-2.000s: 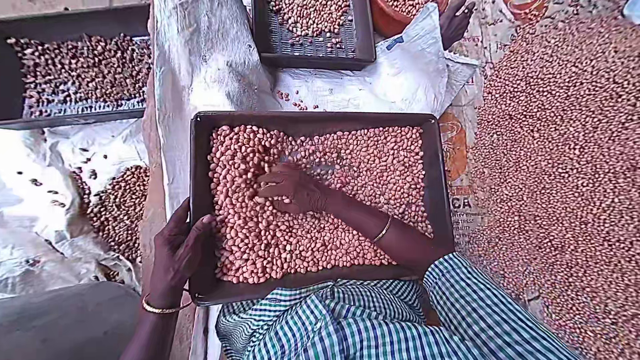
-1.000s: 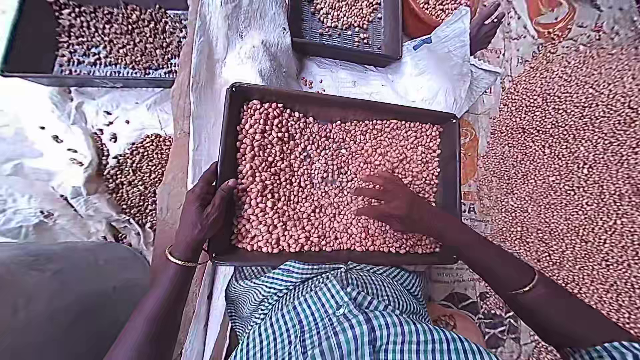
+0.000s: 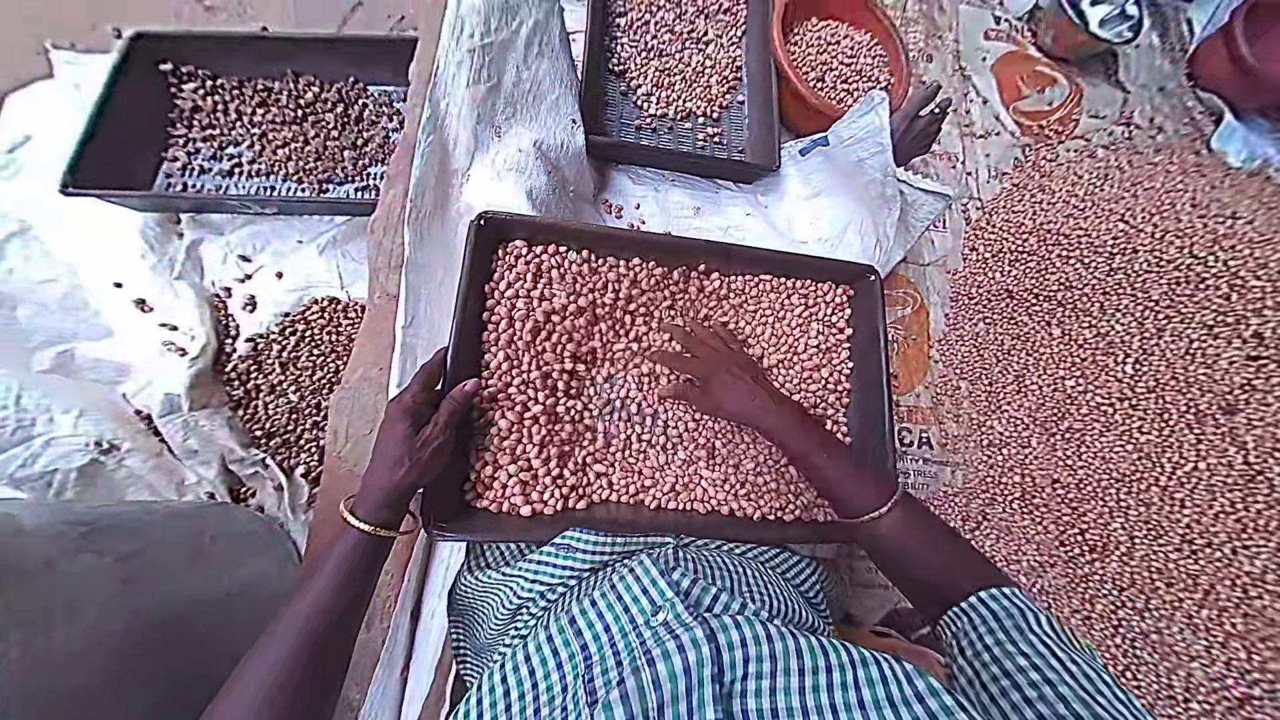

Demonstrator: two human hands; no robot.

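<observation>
A dark rectangular tray (image 3: 665,236) rests at my lap, with a layer of pinkish shelled nuts (image 3: 570,400), apparently peanuts, across it. Near the middle, the nuts thin out and a bit of the tray's bottom shows. My left hand (image 3: 420,430) grips the tray's left wall, thumb over the rim and fingers outside. Over the right half of the nuts lies my right hand (image 3: 725,375), palm down with its fingers spread, touching or just above them; no grip on any nut is visible.
Beyond stand a slotted tray (image 3: 680,165) of nuts and an orange bowl (image 3: 885,50), beside another person's hand or foot (image 3: 920,125). At left are a tray (image 3: 120,110) of darker pieces and a dark heap (image 3: 300,380). A large nut heap (image 3: 1110,400) spreads at right.
My right hand has moved from the left part of the nuts to the right part, then slightly back toward the middle. My left hand has stayed on the tray's left wall.
</observation>
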